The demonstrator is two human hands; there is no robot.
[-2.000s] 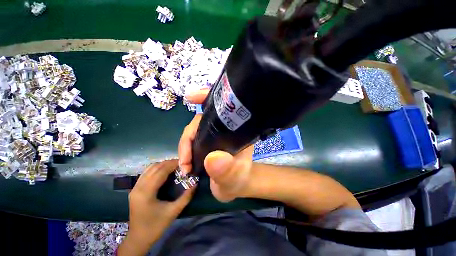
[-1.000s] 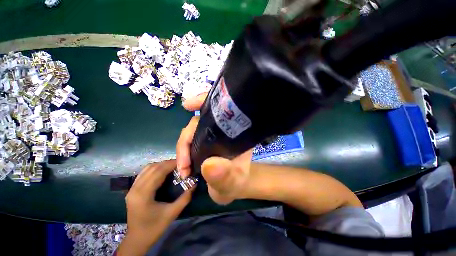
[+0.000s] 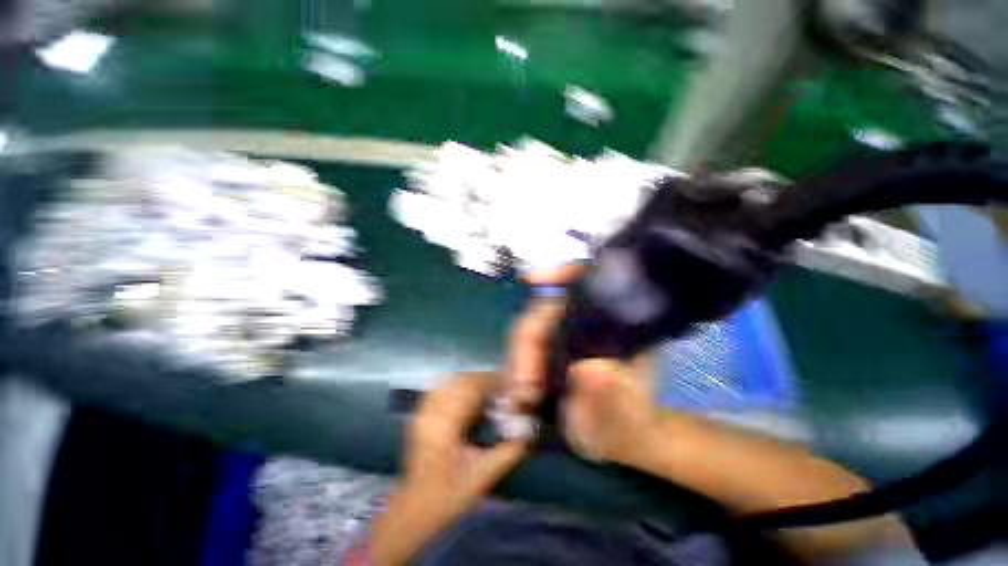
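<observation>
The frame is blurred. My right hand [image 3: 602, 409] is closed around the black electric screwdriver [image 3: 652, 276], which slants down to the left, with its cord [image 3: 895, 182] running off to the upper right. My left hand [image 3: 453, 437] holds a small white module [image 3: 512, 420] between thumb and fingers at the bench's front edge, below the screwdriver's lower end. The driver tip is hidden, so I cannot tell whether it touches the module. A pile of white modules [image 3: 531, 205] lies behind my hands. A larger pile [image 3: 199, 260] lies to the left.
A blue screw tray [image 3: 763, 359] sits right of the screwdriver. A white power strip [image 3: 868, 260] lies farther right. A small dark block [image 3: 405, 400] is beside my left hand. A blue bin [image 3: 232, 509] with modules is below the bench edge. Loose modules lie on the green belt [image 3: 221, 94].
The view has swung left and blurred, so the bench and hands appear farther right. The screwdriver looks smaller and more of the blue screw tray shows. Both hands keep their hold.
</observation>
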